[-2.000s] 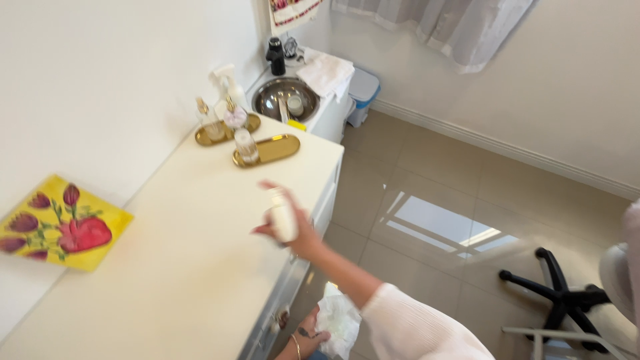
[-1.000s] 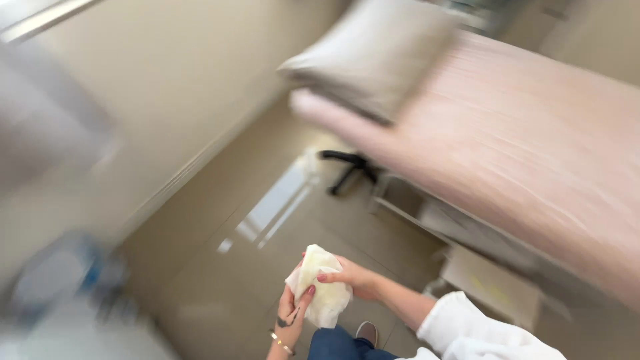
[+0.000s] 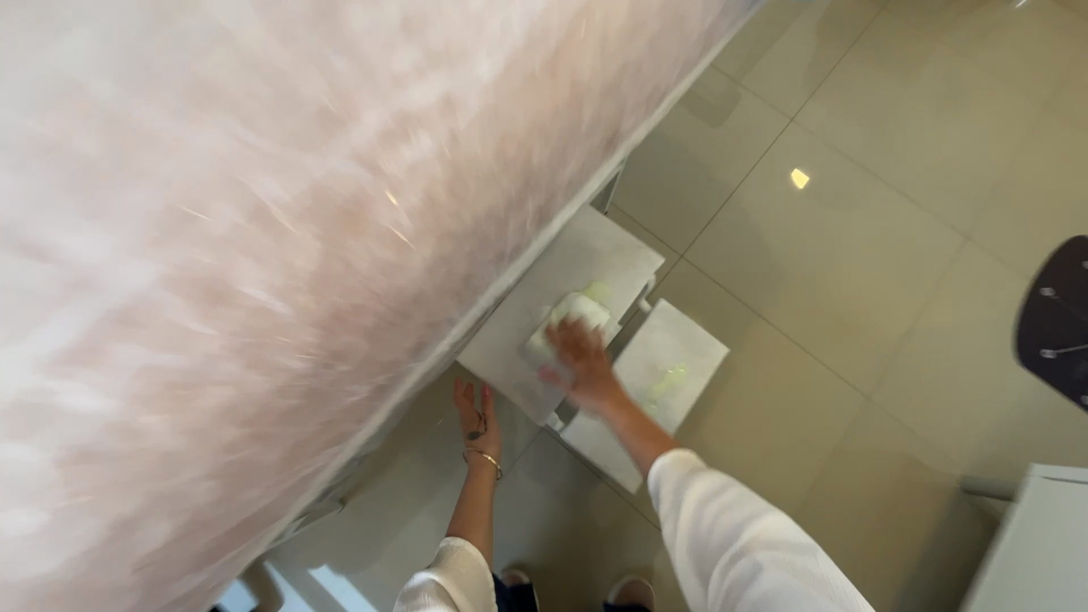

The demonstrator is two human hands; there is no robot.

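Beside the bed stands a two-step stool, its upper step against the bed's edge and its lower step farther out. My right hand, blurred, presses a crumpled white cloth on the upper step. Pale yellow-green patches lie on both steps, one just past the cloth. Near the left corner of the upper step, my left hand hangs with its fingers apart and nothing in it; a bracelet is on that wrist.
A bed with a pinkish cover fills the left side. Tiled floor lies to the right, with a dark chair part at the right edge and a white cabinet at lower right. My feet are at the bottom.
The view has swung to the bed and stool. One second ago both my hands held the cloth together; now only my right hand is on it, against the step, and my left hand has let go.
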